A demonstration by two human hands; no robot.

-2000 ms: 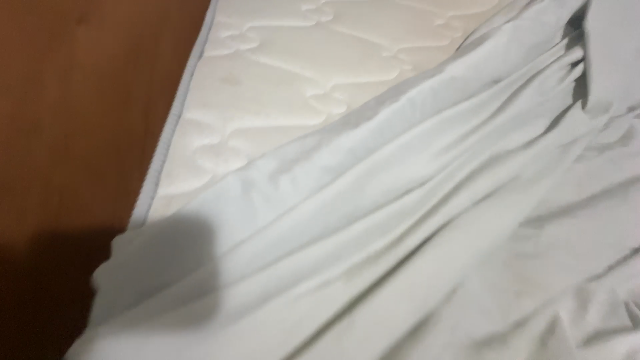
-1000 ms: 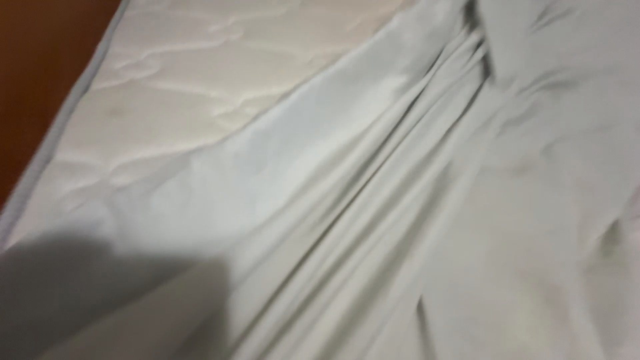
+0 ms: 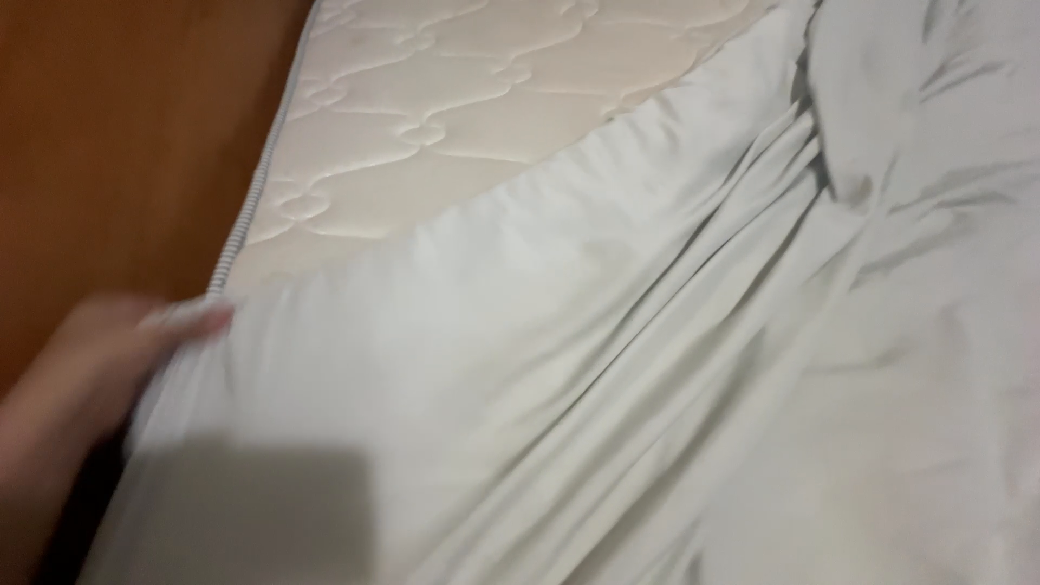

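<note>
My left hand (image 3: 122, 349), blurred, comes in from the left edge and grips the edge of a white fitted sheet (image 3: 349, 366) at the side of the mattress. Its thumb lies on top of the cloth. The sheet covers the lower and right parts of the quilted mattress (image 3: 471, 122), and its gathered edge runs diagonally up to the right. Deep folds fan from a bunched spot at the upper right. My right hand is not in view.
A brown wooden surface (image 3: 122, 146) lies along the left side of the mattress, beside its ribbed edge piping (image 3: 252, 191). A dark shadow falls on the sheet at the lower left.
My left hand has come into view at the left and now holds the sheet's edge. The view has shifted between frames.
</note>
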